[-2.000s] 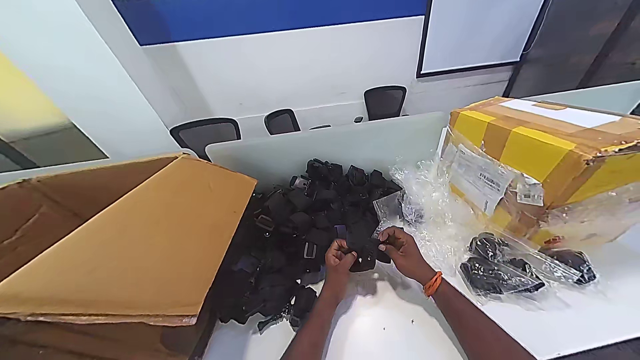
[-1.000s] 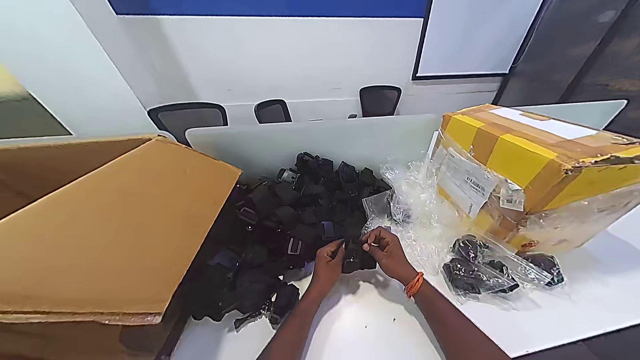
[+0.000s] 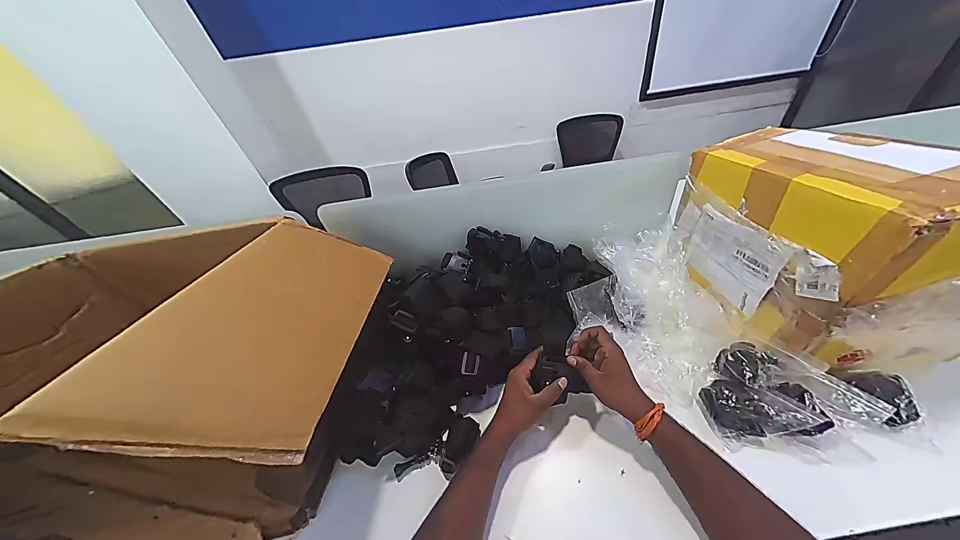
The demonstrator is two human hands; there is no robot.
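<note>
My left hand [image 3: 525, 397] and my right hand [image 3: 604, 367] meet at the near right edge of a heap of black fabric straps with buckles [image 3: 450, 322]. Between them is a small black item [image 3: 551, 371], which looks like a folded strap with a buckle. The left fingers and thumb grip its left and lower side, while the right thumb and fingertips pinch its upper right. An orange cord is around my right wrist. Just behind my right hand lies a small clear plastic bag [image 3: 592, 300].
An open cardboard box [image 3: 225, 345] stands at the left. At the right stands a yellow-and-brown taped carton [image 3: 832, 202]. Crumpled clear plastic [image 3: 660, 315] and bagged black items [image 3: 757, 397] lie before it. A low frosted partition [image 3: 495, 199] runs behind the heap, with chairs beyond.
Both hands stay together on the small black item, with the fingers shifting slightly on it. Nothing else has plainly moved.
</note>
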